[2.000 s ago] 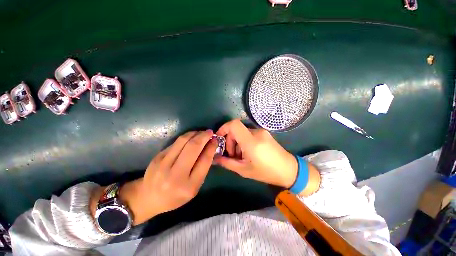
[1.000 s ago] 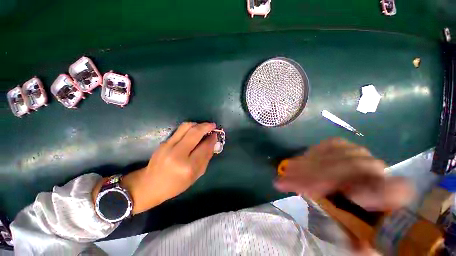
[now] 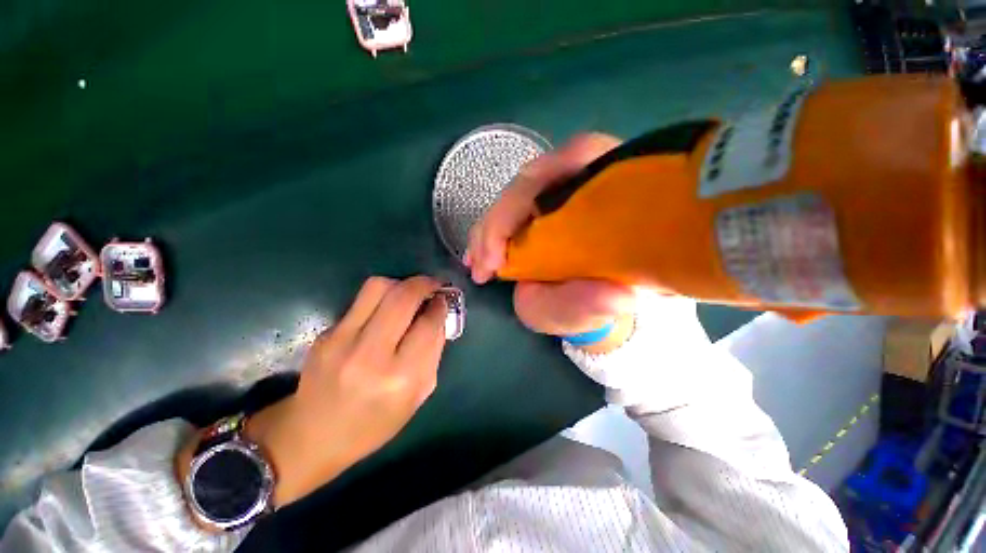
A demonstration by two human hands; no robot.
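My left hand [image 3: 368, 356] holds a small pink-rimmed device housing [image 3: 454, 312] by its left side, just above or on the green mat. My right hand [image 3: 551, 232] grips the front part of a large orange electric screwdriver [image 3: 649, 221], which lies across the right of the view. Its front end points left towards the housing and the dish; the tip itself cannot be made out. The round silver screw dish [image 3: 487, 178] with many small holes is behind my right fingers, which cover its lower right part.
Several open pink-rimmed housings [image 3: 133, 277] lie at the left. Another housing [image 3: 381, 24] is at the far side. A small tan scrap [image 3: 799, 65] lies at the upper right. The bench edge, a brown box [image 3: 915, 348] and blue items [image 3: 889, 475] are at the right.
My right hand has reached down, taken the orange screwdriver and raised it towards the dish and housing. My left hand still holds the housing. The view has shifted right, and the screwdriver now hides the tweezers and white scrap.
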